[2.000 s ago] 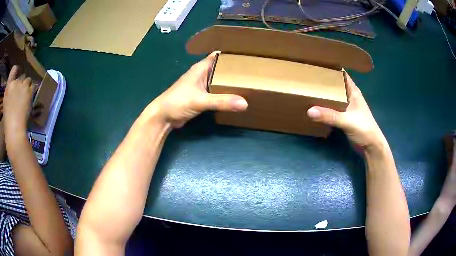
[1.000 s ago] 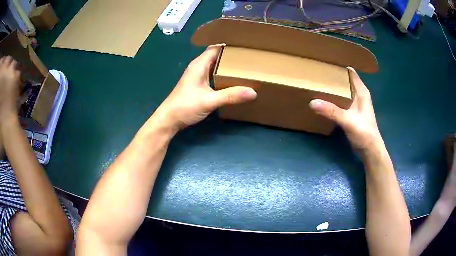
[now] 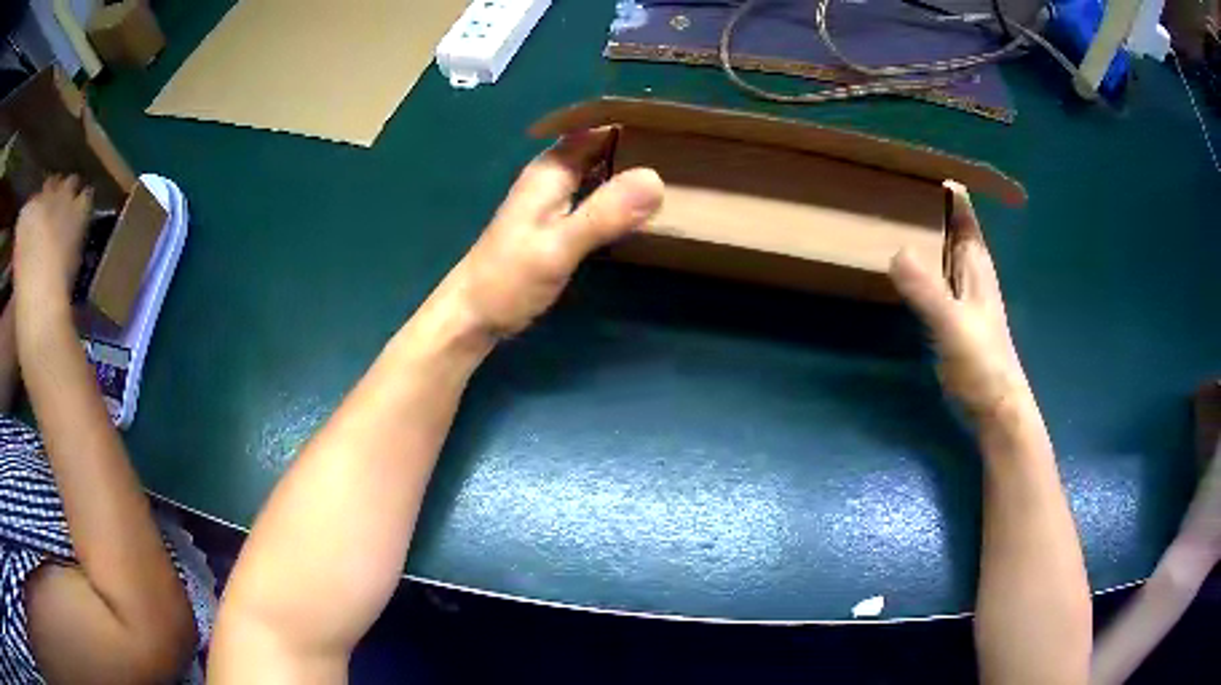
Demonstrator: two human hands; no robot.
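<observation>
A brown cardboard carton (image 3: 777, 221) is between my two hands above the dark green table. Its lid flap with rounded ends stands up along the far side. My left hand (image 3: 556, 241) is at the carton's left end, fingers behind the side and thumb raised over the near top edge. My right hand (image 3: 961, 315) is at the right end, thumb near the front edge. The fingers of both hands are partly hidden by the side walls. The carton's inside cannot be made out clearly.
At left, a neighbour's hand (image 3: 54, 238) is in an open carton (image 3: 127, 254) on a white scale (image 3: 168, 248). Behind are a flat cardboard sheet (image 3: 295, 67), a white power strip (image 3: 489, 38), a dark board (image 3: 670, 30) with loose wires. Another person's forearm (image 3: 1178, 569) is at right.
The carton has tilted, its front face now turned under and less visible, with the flap seen narrower. My left thumb has lifted off the front face. The neighbour's hand has moved in their carton.
</observation>
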